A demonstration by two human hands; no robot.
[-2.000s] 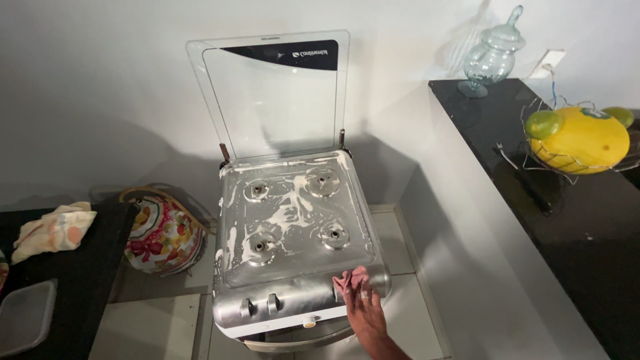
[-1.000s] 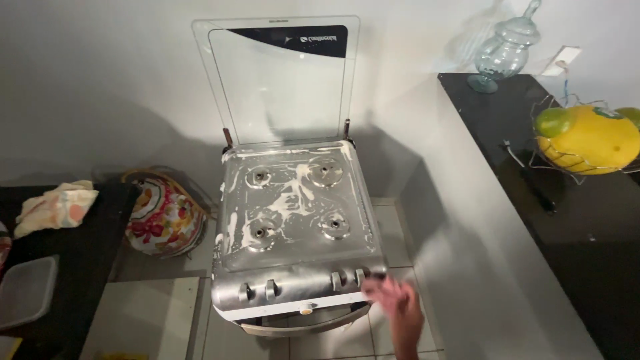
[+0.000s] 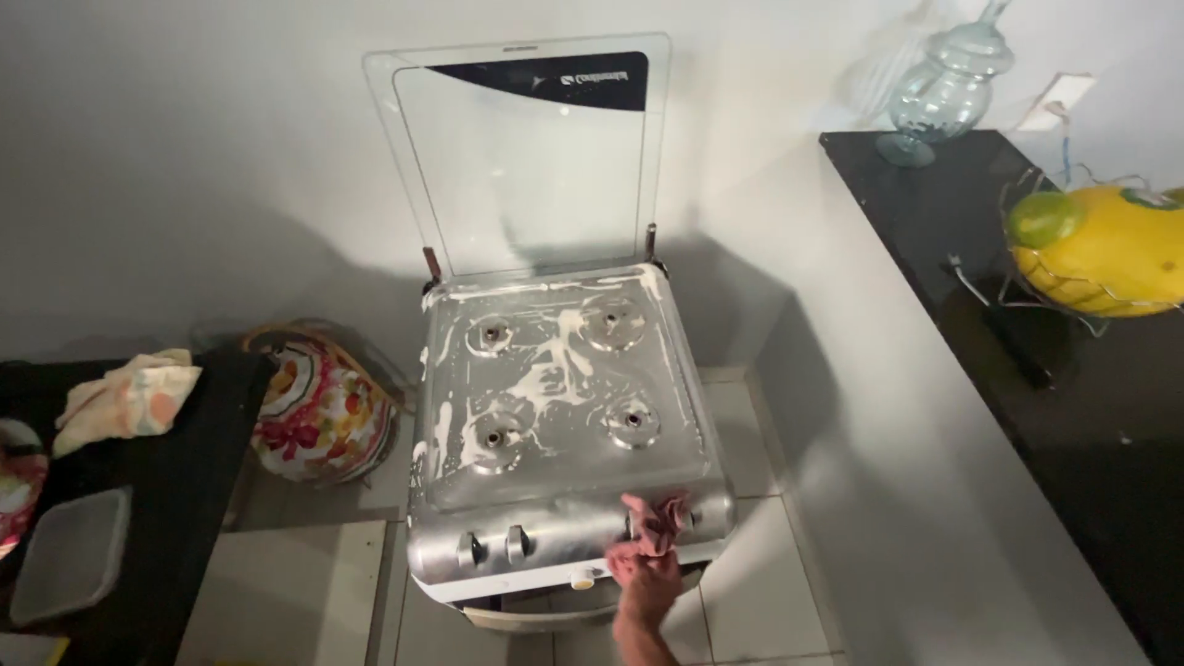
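Note:
My right hand grips a pink cloth against the right part of the stove's front control panel, over the knobs there. Two dark knobs show on the panel's left part. White foam is streaked across the steel cooktop, around the four bare burner seats and along the edges. The stove's glass lid, of the Continental make, stands raised against the wall. My left hand is out of the frame.
A black counter at right holds a glass jar and a wire basket with yellow fruit. On the left counter lie a patterned cloth and a plastic container. A flowered bundle sits beside the stove.
My right hand left the panel's right side with the pink cloth, hung beside the corner a second ago, and is back on the knobs now.

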